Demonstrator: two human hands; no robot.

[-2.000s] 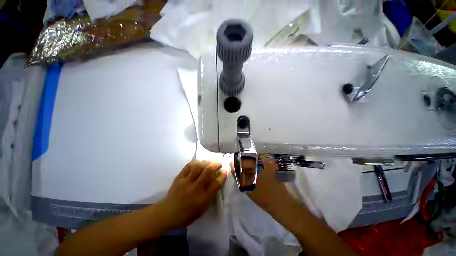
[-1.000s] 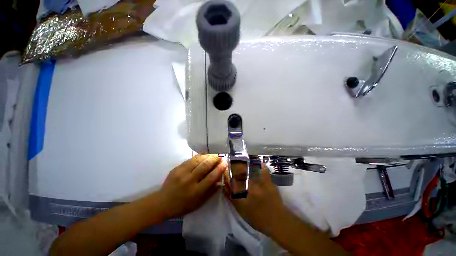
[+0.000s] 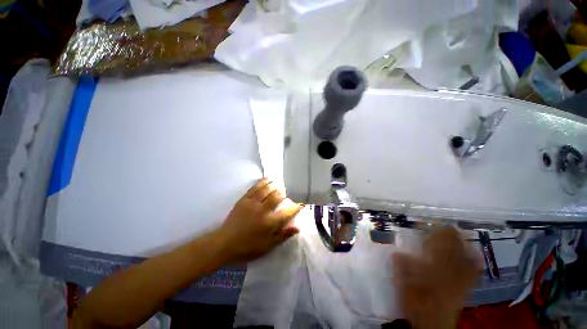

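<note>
White garment pieces [image 3: 273, 283] lie under the sewing machine head [image 3: 399, 154] and hang over the table's front edge. My left hand [image 3: 260, 218] lies on the cloth just left of the needle area, fingers bent at the cloth's edge. The chrome take-up lever guard [image 3: 345, 228] stands right of it; the needle and presser foot cannot be made out. My right hand [image 3: 437, 273] is blurred, away from the needle, over the right part of the cloth near the snips [image 3: 489, 254]. Its fingers are unclear.
A white cloth heap [image 3: 380, 32] lies behind the machine. A shiny brown package [image 3: 141, 42] is at the far left, near blue tape [image 3: 76, 138] on the table. A grey ribbed knob [image 3: 338, 99] stands on the head. Red-handled scissors [image 3: 546, 273] are at the right end.
My right hand has left the needle area and moved right, towards the snips. My left hand has stayed by the needle area, on the cloth. The view has shifted.
</note>
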